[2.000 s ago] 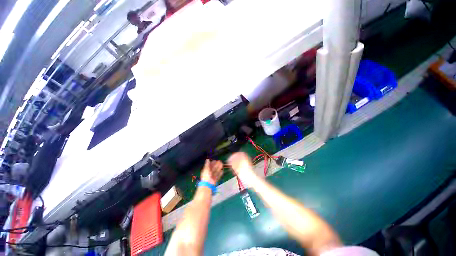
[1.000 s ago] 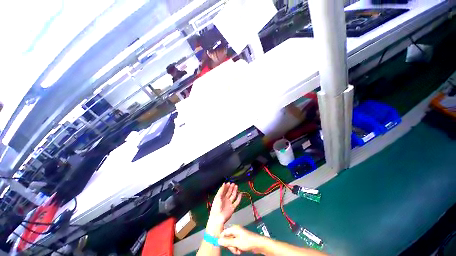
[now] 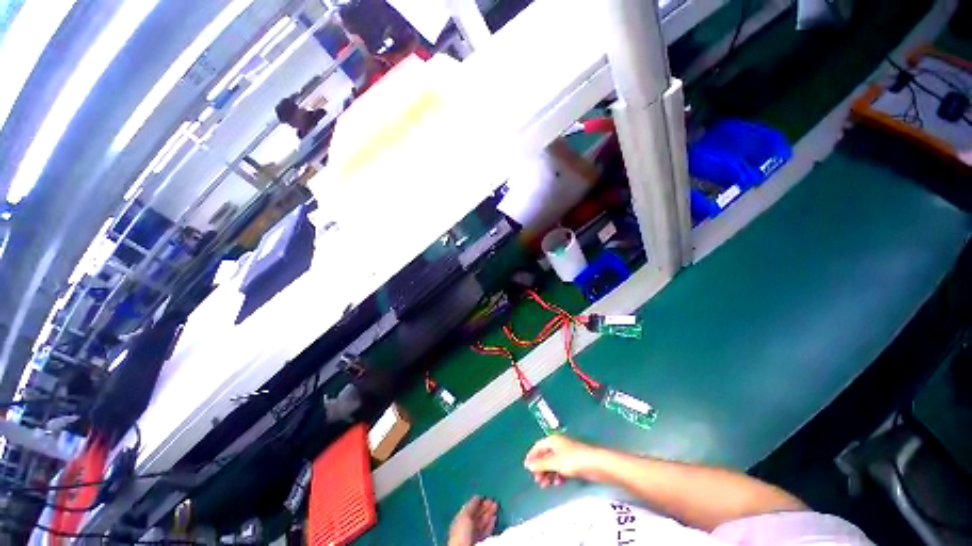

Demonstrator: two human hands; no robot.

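Note:
Several small green and white circuit boards with red lead wires lie by the bench's back edge: one (image 3: 616,324) at the right, one (image 3: 628,405) below it, one (image 3: 545,413) near my right hand and one (image 3: 444,398) at the left. The red lead wires (image 3: 562,318) run back from the boards. My right hand (image 3: 559,460) is just below the middle board, fingers curled, with nothing visible in it. My left hand (image 3: 474,520) is low at the picture's bottom edge, partly cut off, fingers curled; its grip cannot be made out.
The green mat (image 3: 746,309) covers the bench. An orange-red slotted tray (image 3: 342,486) and a tan carton (image 3: 388,433) stand at the left. A post (image 3: 653,171), blue bins (image 3: 735,160) and a white cup-like cylinder (image 3: 564,254) are behind. An orange-framed unit (image 3: 927,107) is far right.
My hands have moved down toward my body and apart; my right hand has left my left wrist. The blue band is out of view. The camera view has shifted.

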